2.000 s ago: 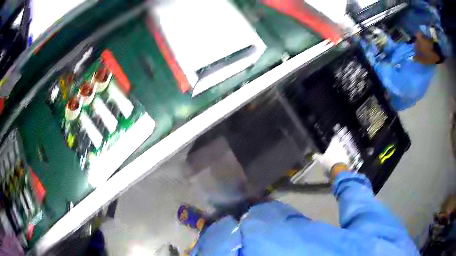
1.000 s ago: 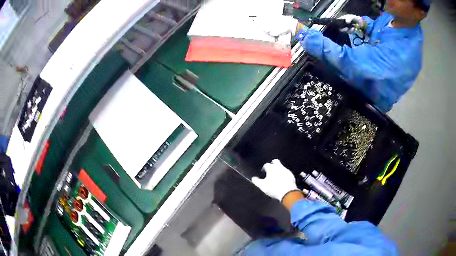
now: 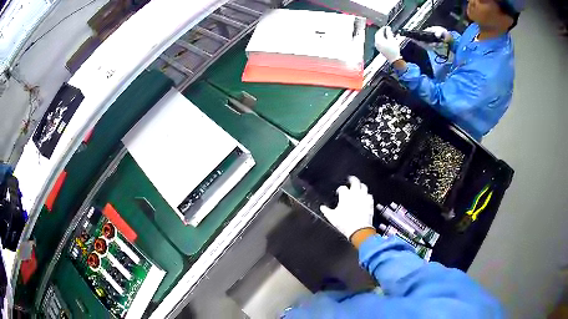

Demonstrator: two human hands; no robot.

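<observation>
My right hand (image 3: pixel 352 210), in a white glove with an orange-brown wrist band, is over the black plastic tray (image 3: pixel 333 165). Its fingers are apart and curved, and nothing shows in it. Contact adhesive tubes (image 3: pixel 405 223) lie in the tray just right of the hand. A bin of small silver-white pieces (image 3: pixel 389 131) and a bin of brass-gold screws (image 3: pixel 439 165) sit farther back in the tray. Cutters or pliers (image 3: pixel 478 204) with yellow-green handles lie at its right side. My left hand is not in view.
A covered metal unit (image 3: pixel 187 152) and a circuit board in its chassis (image 3: pixel 115 265) stand on green pallets. Another white unit (image 3: pixel 305 37) rests on red foam (image 3: pixel 299 73). A metal rail (image 3: pixel 249 209) borders the tray. A person (image 3: pixel 467 81) holds a dark tool.
From two seconds ago, my right hand has moved left from the adhesive tubes. In the last second it has shifted slightly up. The neighbour's gloved hand has left the white unit.
</observation>
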